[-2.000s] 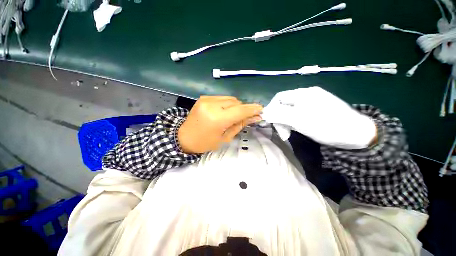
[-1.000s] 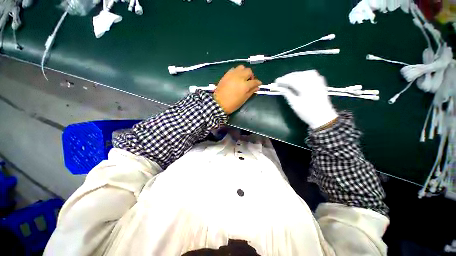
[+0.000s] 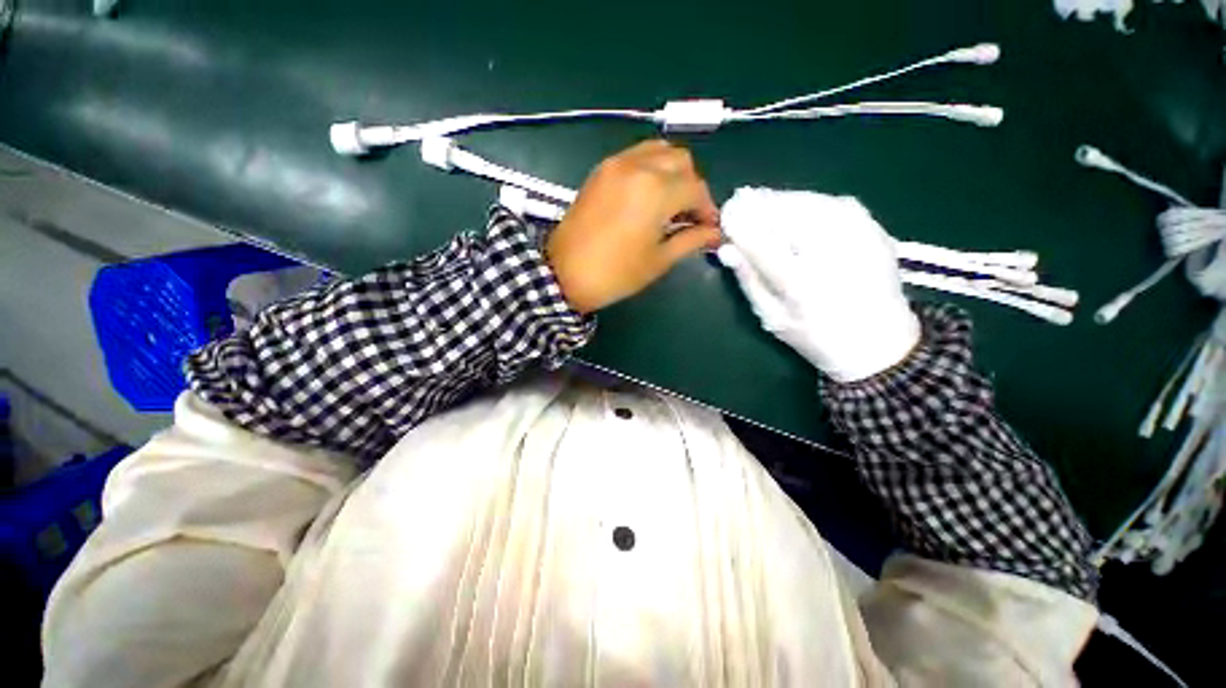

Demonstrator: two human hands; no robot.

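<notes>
A white Y-splitter cable (image 3: 578,117) lies by itself on the dark green table, its block (image 3: 694,116) near the middle and two tails to the right. Nearer me, more white splitter leads (image 3: 500,172) lie together, with end plugs at left and tails (image 3: 988,272) at right. My bare left hand (image 3: 635,226) and my white-gloved right hand (image 3: 820,280) meet over the middle of these leads, fingertips nearly touching and pinching. The hands cover the leads' middles.
A tied white cable bundle (image 3: 1194,231) with hanging tails lies at the right. White pieces (image 3: 1096,11) show at the top right edge. A blue plastic stool (image 3: 155,323) stands on the floor at left, with another blue item (image 3: 67,518) below it.
From two seconds ago, my hands have moved from the lap edge onto the near leads, now grouped under them. Since one second ago, their left ends have spread and the view has shifted.
</notes>
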